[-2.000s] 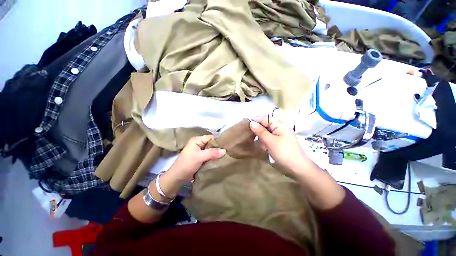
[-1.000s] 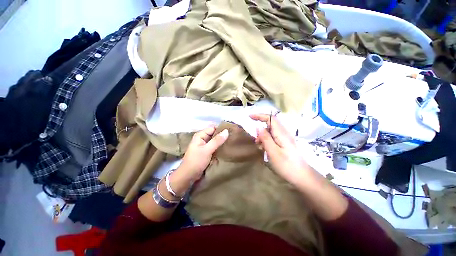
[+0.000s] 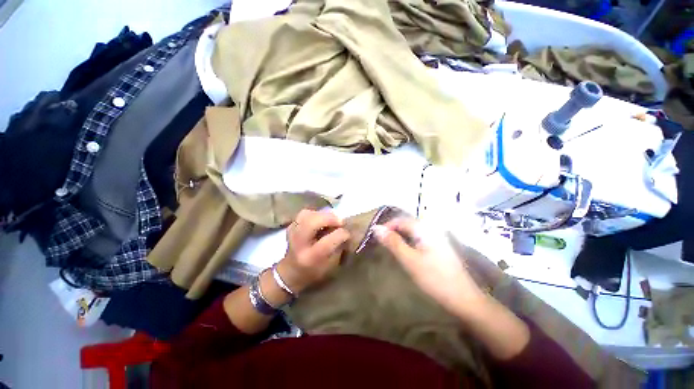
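A khaki garment piece (image 3: pixel 380 304) lies over my lap, its upper edge raised between my hands. My left hand (image 3: pixel 316 241) pinches that edge with closed fingertips. My right hand (image 3: pixel 415 254) holds a small thin pointed tool (image 3: pixel 370 229), slanted along the cloth edge just right of my left fingers. The tool looks dark and metallic; its exact kind cannot be told. The right fingers are partly blurred and overexposed.
A white sewing machine (image 3: pixel 533 171) stands at the right, with a green tool (image 3: pixel 550 241) by its needle area. A khaki heap (image 3: pixel 304 76) lies beyond my hands. A checked garment (image 3: pixel 114 106) is at left, above a red stool (image 3: pixel 114 353).
The raised cloth edge has come down. My right hand has moved down and left to the edge, and the thin tool now lies against it. The left hand has shifted slightly lower.
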